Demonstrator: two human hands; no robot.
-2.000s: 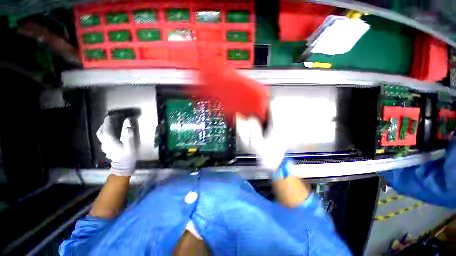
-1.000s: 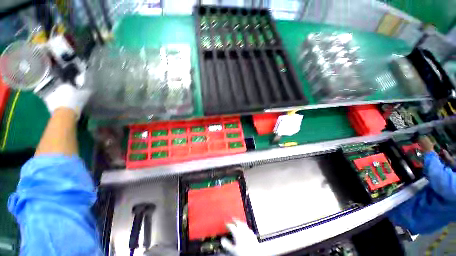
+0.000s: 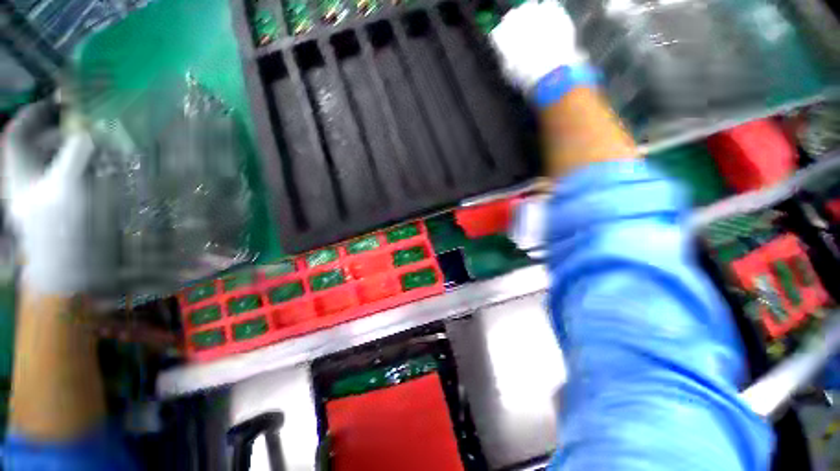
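Observation:
My right hand (image 3: pixel 539 46), in a white glove with a blue band, is over the upper right of the black slotted tray (image 3: pixel 368 138); a bit of green board shows beside its fingers. Whether it grips that board cannot be told. My left hand (image 3: pixel 46 207), gloved and blurred, is at the left edge of the clear blister trays (image 3: pixel 175 184); its grip is unclear. Small green boards stand in the slotted tray's far slots. A red sheet (image 3: pixel 391 428) lies over a circuit board in the black carrier fixture (image 3: pixel 320 386).
The red compartment tray (image 3: pixel 299 308) holds small green boards on the lower shelf. A barcode scanner (image 3: pixel 256 428) lies left of the fixture. More clear trays (image 3: pixel 686 64) lie at upper right. Red sheets (image 3: pixel 751 152) and another loaded fixture (image 3: pixel 783 281) are at right. A metal rail (image 3: pixel 368 336) runs across.
My right hand has moved from the red sheet on the fixture up to the slotted tray. My left hand is now beside the clear trays. The view has shifted closer to the upper shelf.

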